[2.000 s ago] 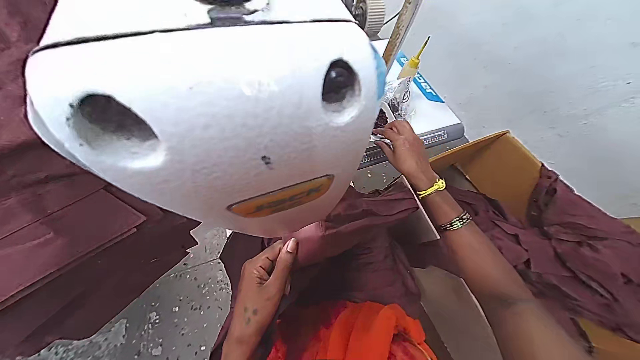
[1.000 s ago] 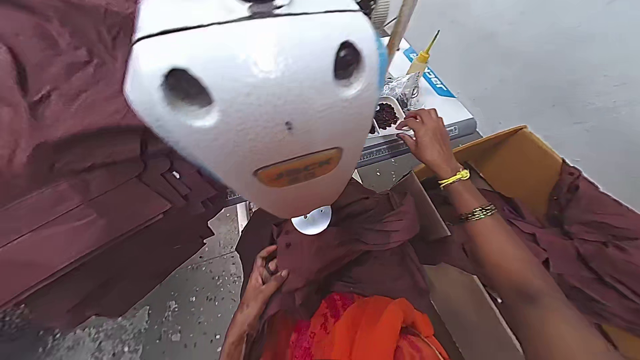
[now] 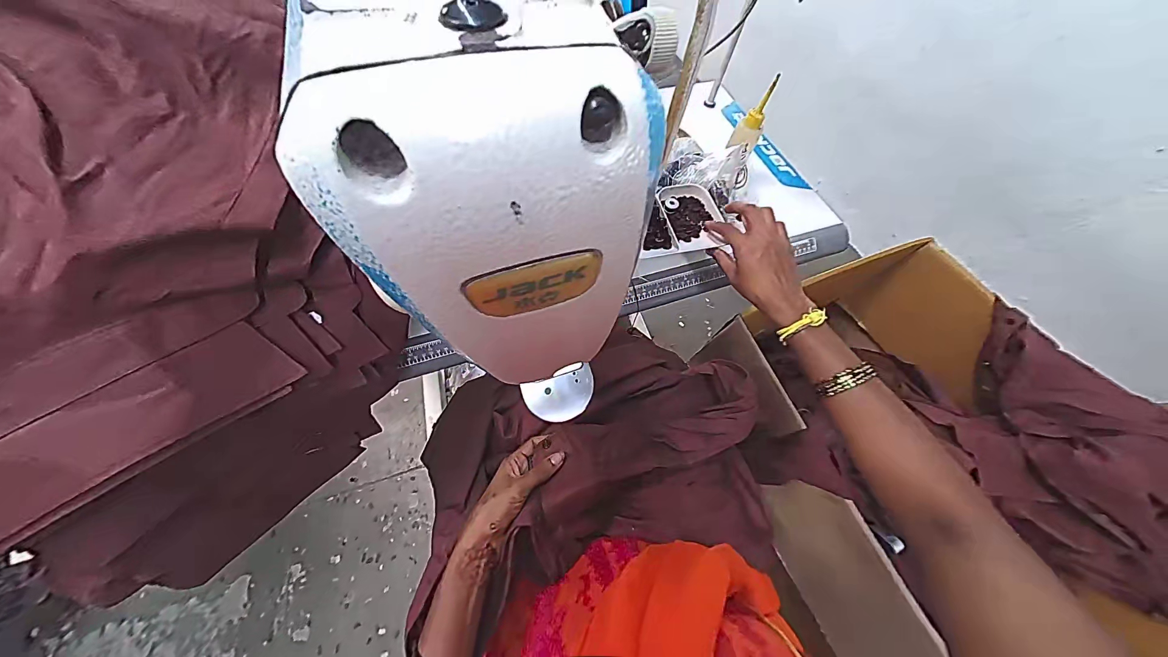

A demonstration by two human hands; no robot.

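Observation:
The white head of a Jack sewing machine (image 3: 474, 182) fills the upper middle, with a round metal disc (image 3: 557, 394) below it. My left hand (image 3: 525, 474) grips a maroon garment (image 3: 639, 438) just under the disc, thumb on top of the cloth. At the right, my right hand (image 3: 753, 251) has its fingertips at the edge of a white tray (image 3: 714, 203) of small dark buttons (image 3: 686, 219); whether a button is between the fingers cannot be told. A small white round part (image 3: 672, 204) lies among the buttons.
Stacked maroon fabric pieces (image 3: 137, 383) lie at the left. An open cardboard box (image 3: 899, 315) with maroon garments (image 3: 1077, 456) stands at the right. Behind the tray are a plastic bag (image 3: 703, 169) and a yellow-tipped bottle (image 3: 748, 128). A metal rod (image 3: 689, 73) rises beside the machine head.
My right hand stays by the button tray. The left hand has gone from holding cloth close under the machine head to holding it lower. The metal disc, hidden two seconds ago, shows now.

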